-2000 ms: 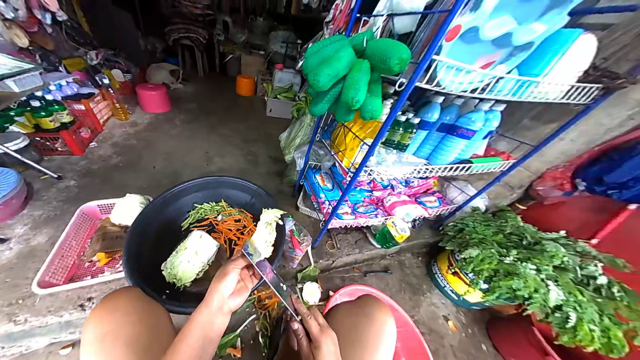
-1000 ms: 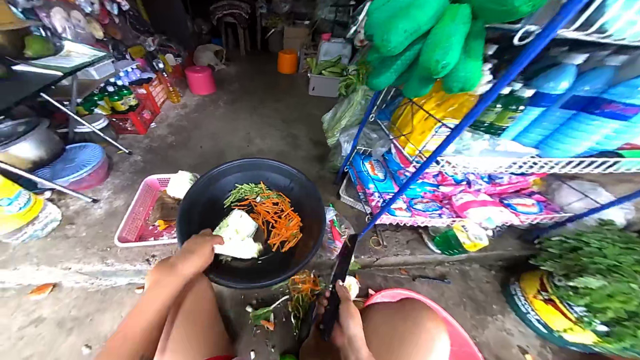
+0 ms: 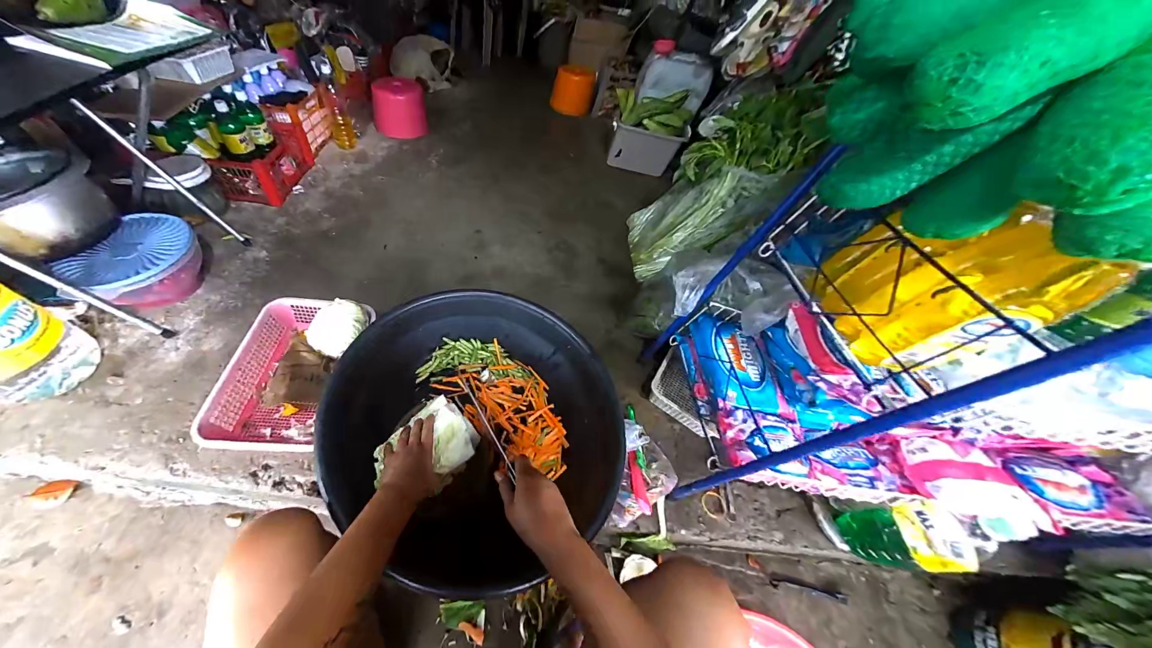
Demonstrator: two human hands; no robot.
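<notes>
A wide black basin [image 3: 576, 360] stands between my knees. Inside it, my left hand [image 3: 412, 461] holds down a pale cabbage piece [image 3: 453, 436] at the left of the middle. My right hand [image 3: 535, 506] grips a knife [image 3: 490, 423], whose blade points up and away, just right of the cabbage. Orange carrot strips [image 3: 517, 405] lie beyond and right of the blade. A small heap of sliced green vegetable [image 3: 463, 356] touches them at the far side. Whether the blade touches the cabbage cannot be told.
Left of the basin, a pink plastic basket [image 3: 236, 382] holds another cabbage piece [image 3: 337, 328]. A blue-framed wire rack [image 3: 918, 418] with packets and bottles stands close on the right. Vegetable scraps [image 3: 463, 616] lie on the ground near my legs. A pink stool [image 3: 399, 108] is farther back.
The knife in my right hand has moved from beside the basin to inside it, next to the cabbage. My left hand stays on the cabbage. The view has shifted.
</notes>
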